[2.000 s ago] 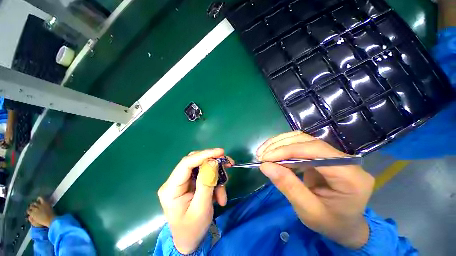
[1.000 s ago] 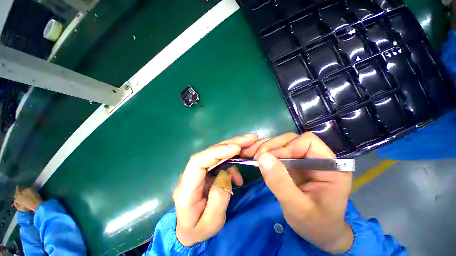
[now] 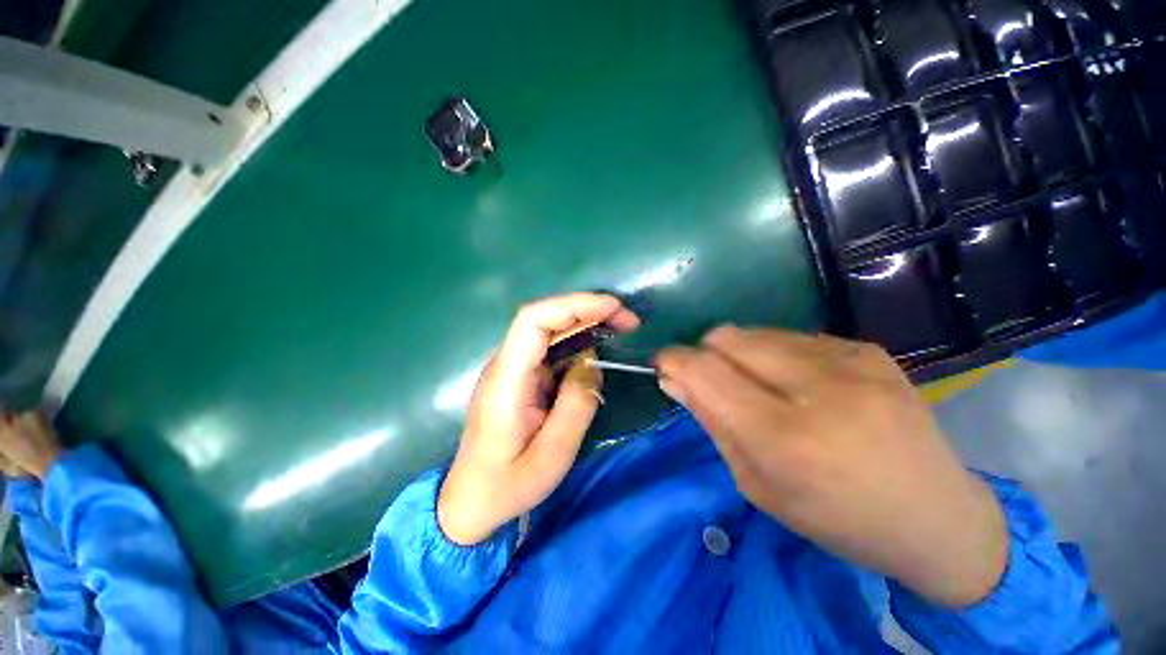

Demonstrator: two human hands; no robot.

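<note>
My left hand (image 3: 518, 429) holds a small black housing (image 3: 578, 343) between its fingers, near the front edge of the green bench. A yellowish finger cot (image 3: 587, 375) shows on its thumb. My right hand (image 3: 818, 441), slightly blurred, is to the right, back of the hand up, closed on the thin metal tweezers (image 3: 624, 367). Only their front part shows; the rest is hidden by the hand. The tip reaches the housing at the thumb. The inside of the housing cannot be made out. A second black unit (image 3: 458, 136) lies alone on the green bench beyond my hands.
A glossy black blister tray (image 3: 882, 239) lies at the right. A white rail (image 3: 290, 90) with a white post (image 3: 109, 100) crosses the upper left. Another unit (image 3: 142, 166) lies beyond the rail. Another person's hand (image 3: 26, 444) and blue sleeves are at the left edge.
The view has shifted, so the tray and lone unit appear higher. My right hand has turned back-up and drawn away from my left fingers; the tweezers' rear part is now hidden.
</note>
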